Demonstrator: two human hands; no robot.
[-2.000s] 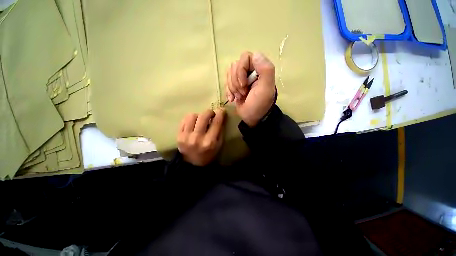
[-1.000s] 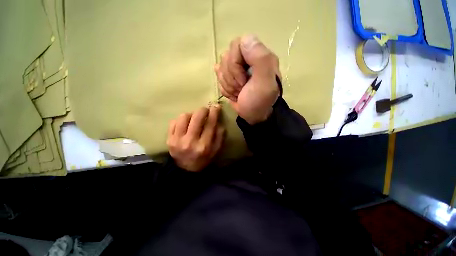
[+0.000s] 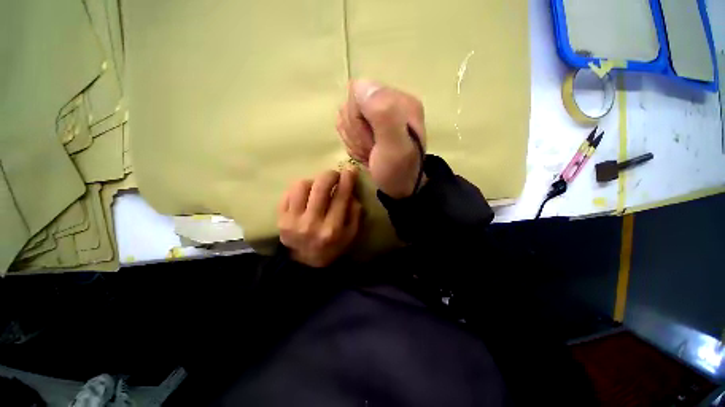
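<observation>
A khaki garment panel [image 3: 230, 95] lies flat, with a vertical centre seam [image 3: 346, 48] running down to my hands. My left hand [image 3: 318, 219] rests on the panel near its front edge, fingertips by a small stitched mark [image 3: 347, 165] at the seam. My right hand [image 3: 383, 137] is curled in a fist just above and right of the mark. The tool inside it is almost wholly hidden; a short dark tip shows by the mark. A dark cord crosses the wrist. Pale thread ends [image 3: 462, 75] lie on the panel to the right.
Stacked cut panels [image 3: 40, 143] lie at left. A pale scrap [image 3: 208, 230] lies at the front edge. At right are blue embroidery frames [image 3: 616, 63], a tape roll [image 3: 570, 95], pink-handled thread snips [image 3: 578, 159] and a small dark-headed brush [image 3: 608, 170] on the white table [image 3: 548, 119].
My right hand has turned inward and moved slightly left, hiding the white handle seen earlier. My left hand stays by the stitched mark. The view has shifted slightly.
</observation>
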